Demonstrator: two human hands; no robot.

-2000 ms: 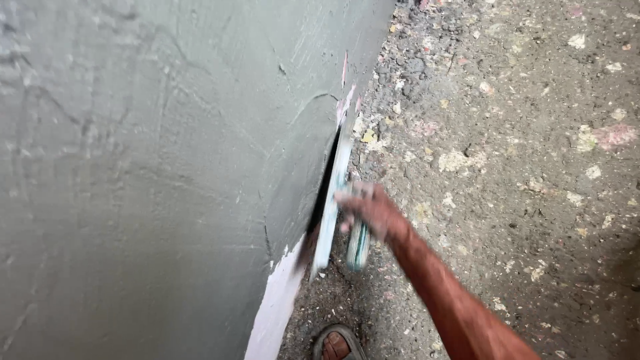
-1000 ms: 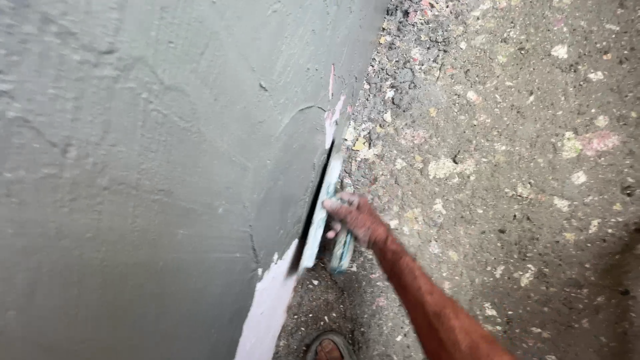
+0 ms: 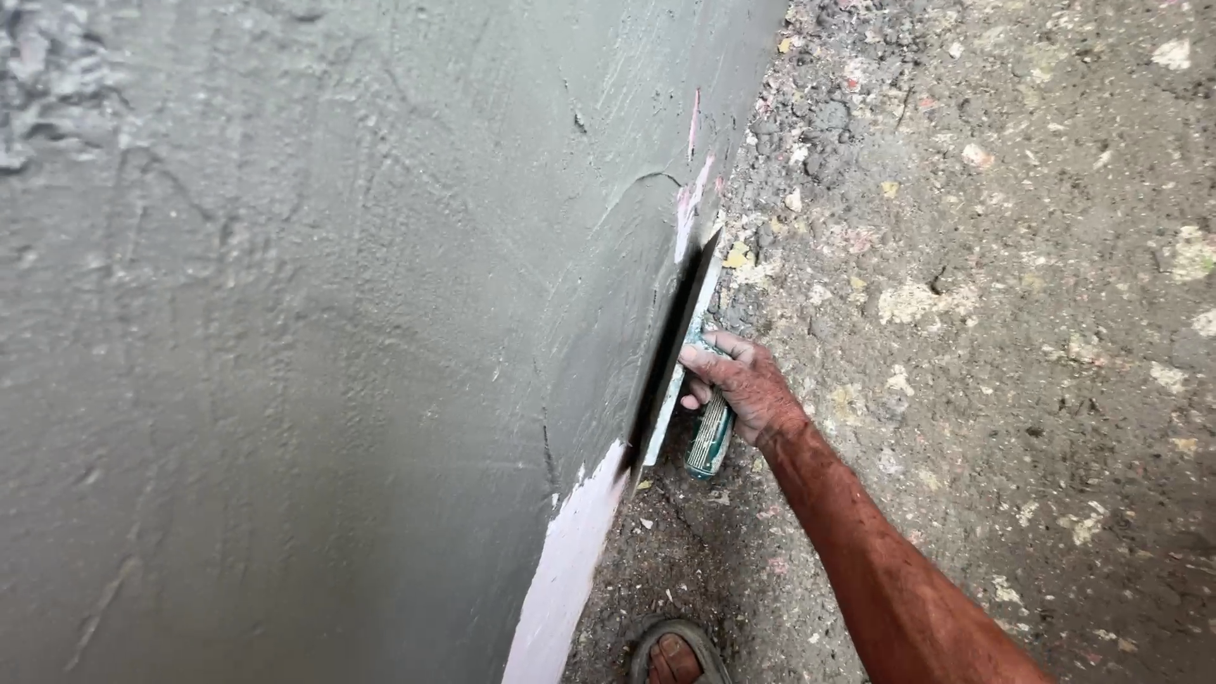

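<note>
My right hand [image 3: 741, 385] is closed around the green ribbed handle of a plastering trowel [image 3: 686, 347]. The long flat blade stands on edge beside the foot of a wall coated in grey plaster [image 3: 427, 285], its far tip close to where wall and floor meet. A dark band lies between blade and wall; whether the whole blade touches cannot be told. Below the trowel's near end, a pale pinkish uncoated strip [image 3: 565, 579] runs down the wall's base. Smaller pale patches [image 3: 692, 209] show above the blade. My left hand is out of view.
Rough concrete floor [image 3: 997, 380] spattered with dried paint and plaster fills the right side. Loose crumbs [image 3: 826, 119] lie along the wall's foot. A sandalled foot [image 3: 676, 655] stands at the bottom, near the wall. Thick, uneven plaster [image 3: 47, 85] shows at upper left.
The trowel stays low against the wall's base in my right hand throughout, with only small shifts. The view has moved slightly.
</note>
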